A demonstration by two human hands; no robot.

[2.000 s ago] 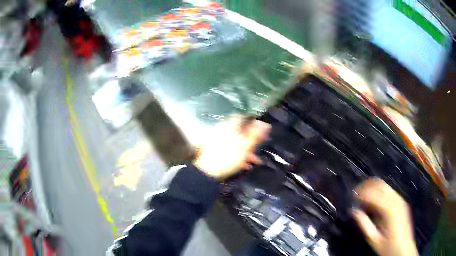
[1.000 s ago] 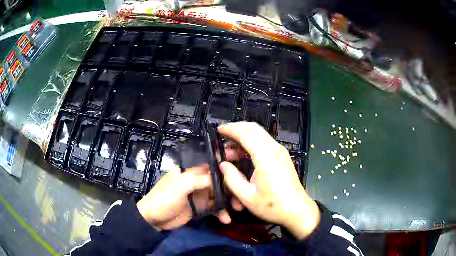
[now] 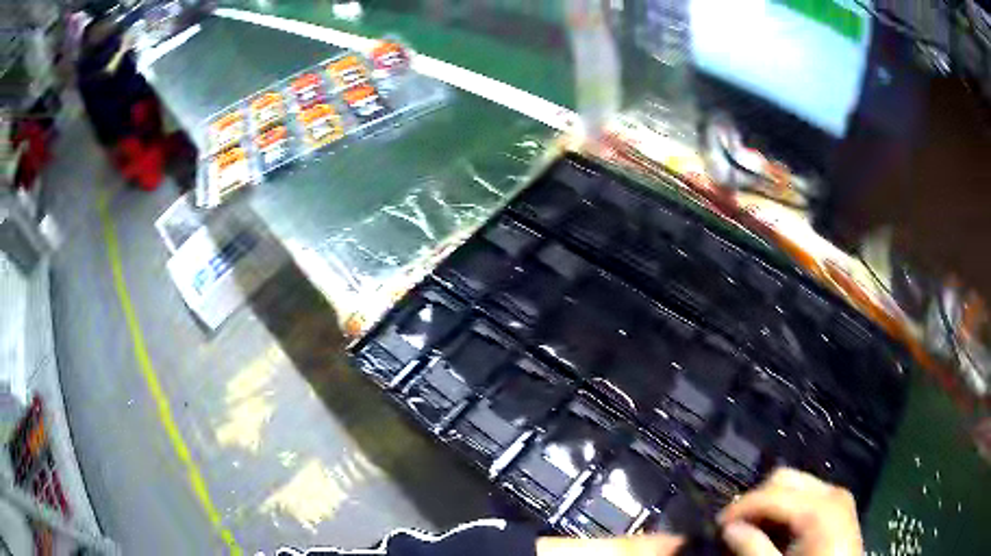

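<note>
The black blister tray (image 3: pixel 609 315) lies tilted across the view on the green mat, its glossy pockets in rows. My right hand (image 3: pixel 793 519) is low over the tray's near edge, fingers curled at a dark, blurred piece (image 3: pixel 701 519) that looks like a black housing. My left hand (image 3: pixel 611 546) is cut off by the bottom edge beside that piece. Only a strip of it shows, and its fingers are hidden. Small pale pads (image 3: pixel 905 534) lie scattered on the mat at the lower right.
A clear tray of orange-labelled parts (image 3: pixel 315 122) lies at the upper left. Wrinkled film (image 3: pixel 418 212) covers the mat left of the black tray. A monitor (image 3: pixel 782 54) and cables stand along the back. A person (image 3: pixel 109 76) is beyond a red stool (image 3: pixel 139 152) at the far left.
The view has swung left since one second ago, bringing the floor and clear tray into sight. My hands, then fully visible around thin black housings, now sit at the bottom edge.
</note>
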